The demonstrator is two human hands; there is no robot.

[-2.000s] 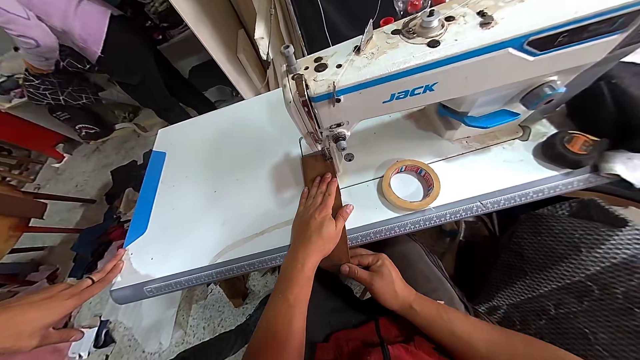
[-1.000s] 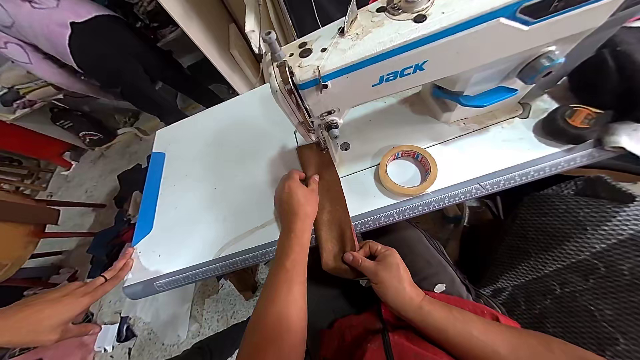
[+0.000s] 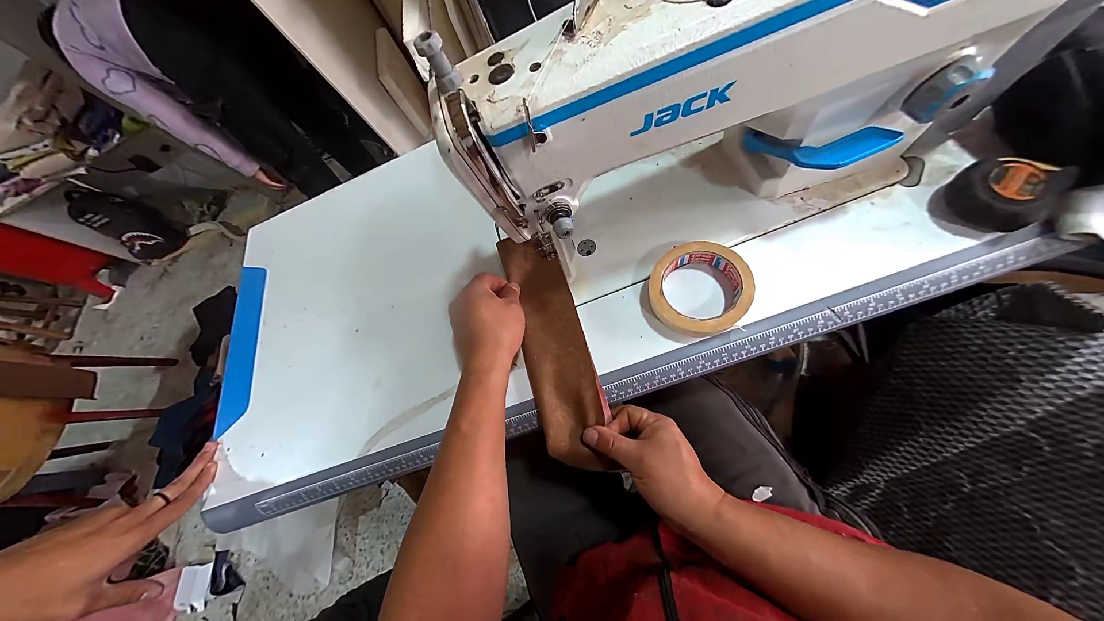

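Note:
A long strip of brown fabric or leather (image 3: 556, 345) runs from the needle area of a white and blue Jack sewing machine (image 3: 655, 95) down over the table's front edge. My left hand (image 3: 490, 319) pinches the strip's left edge between thumb and fingers, a short way below the presser foot. My right hand (image 3: 651, 457) grips the lower right edge near its hanging end, thumb on top; a reddish layer shows along that edge. The strip's far end lies under the machine head, where the foot partly hides it.
A roll of masking tape (image 3: 745, 285) lies right of the strip, and a black and orange tape measure (image 3: 1005, 191) farther right. Another person's hand (image 3: 168, 509) touches the table's left corner. A person in a lilac top (image 3: 142, 78) stands beyond. A ruler strip (image 3: 759, 347) lines the front edge.
My left hand, flat on the strip two seconds ago, has moved to its left edge and now pinches it. More of the strip shows between my hands.

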